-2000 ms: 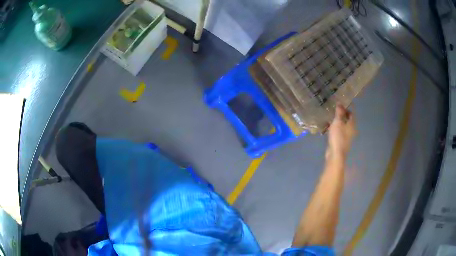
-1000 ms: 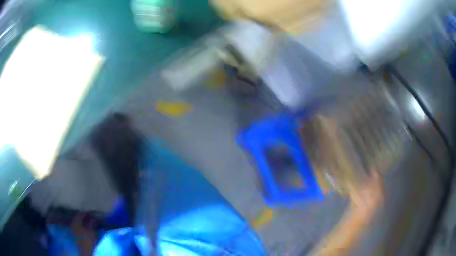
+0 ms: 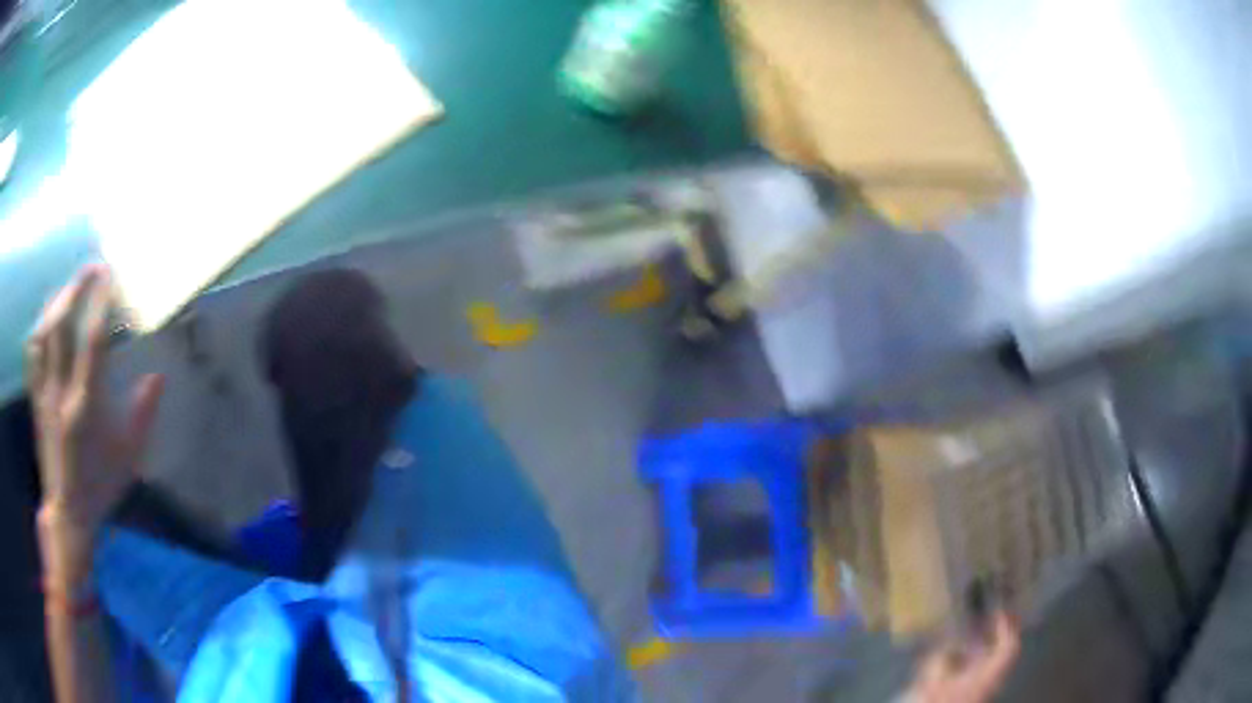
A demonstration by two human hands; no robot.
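Note:
A clear ribbed tray (image 3: 1037,494) with rows of pockets is at the lower right, beside a brown cardboard piece (image 3: 906,529) and a blue plastic stool (image 3: 735,529). My right hand (image 3: 968,666) is blurred and partly cut off by the bottom edge; its fingers are at the tray's near edge and appear to grip it. My left hand (image 3: 89,398) is at the far left, fingers apart and holding nothing, at the near corner of a bright cream sheet (image 3: 247,124) on the green bench (image 3: 508,158).
A green bottle (image 3: 618,55) stands on the bench. Brown cardboard (image 3: 872,103) and a bright white surface (image 3: 1126,151) are at the upper right. A white box (image 3: 590,247) is below the bench edge. Yellow marks and dark cables are on the floor.
The view has swung left, bringing in more bench and the cream sheet. My left hand has come into view. My right hand and the tray now appear lower in the picture.

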